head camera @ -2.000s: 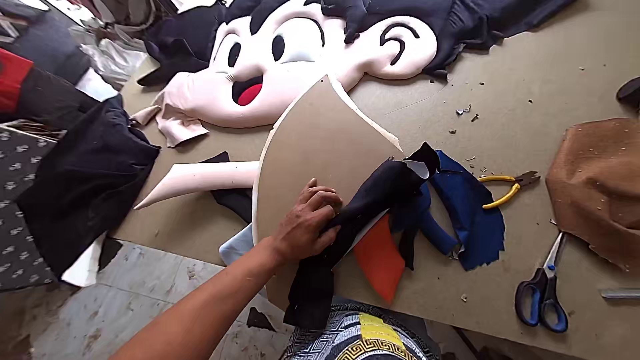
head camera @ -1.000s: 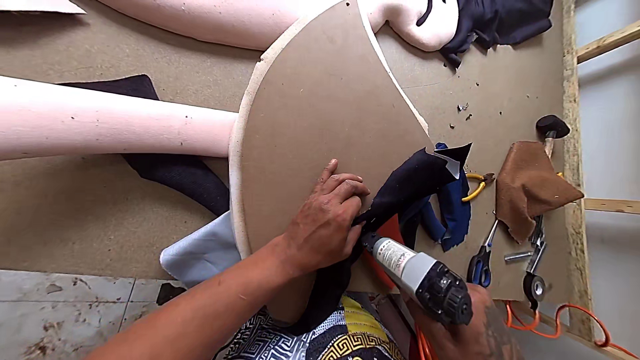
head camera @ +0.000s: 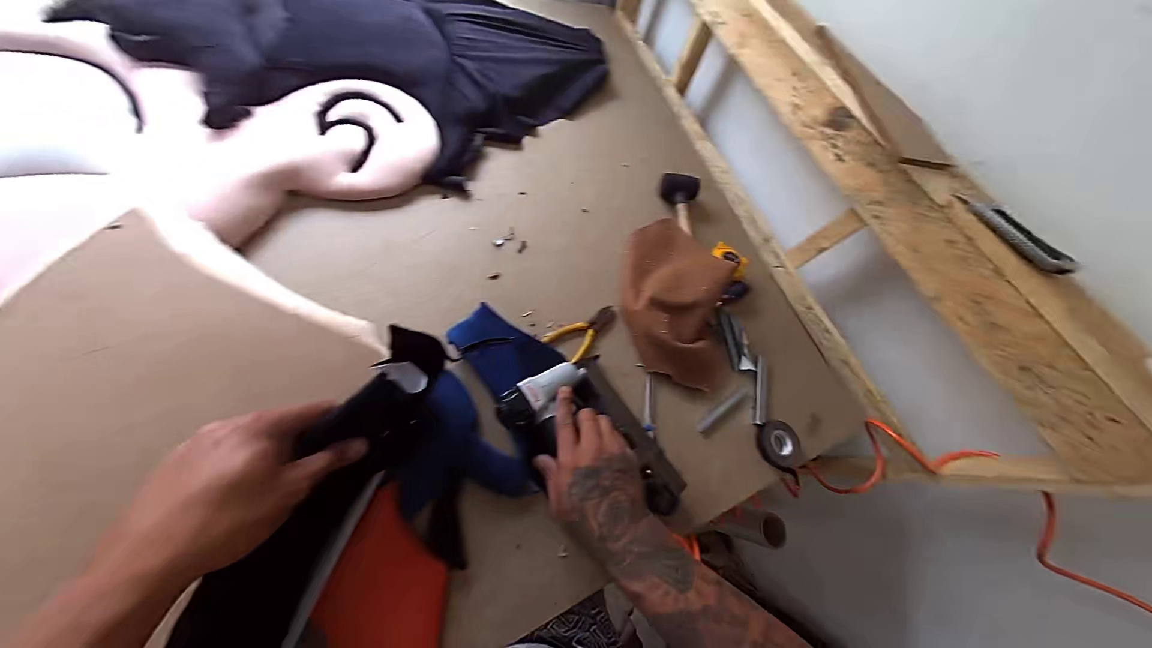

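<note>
My left hand [head camera: 238,481] pinches the black fabric [head camera: 310,504] at the curved edge of a large brown board [head camera: 162,360]. My right hand [head camera: 585,454] rests on a pneumatic stapler [head camera: 621,432], which lies on its side on the table; whether the fingers still grip it is unclear. Blue fabric [head camera: 486,351] lies under and beside the stapler. An orange-red piece [head camera: 387,567] shows below the black fabric. Yellow-handled pliers [head camera: 580,333] sit just beyond the stapler.
Brown fabric [head camera: 670,306] partly covers other tools near a black-headed mallet [head camera: 679,189]. Staple strips [head camera: 723,410] and black tape [head camera: 778,443] lie by the table's right edge. An orange hose [head camera: 864,486] hangs there. A padded cartoon head [head camera: 360,144] lies at upper left; wooden framing [head camera: 900,234] stands right.
My right hand and the stapler have moved away from the board's edge to the blue fabric. My left hand has shifted from the board onto the black fabric. The view has swung right.
</note>
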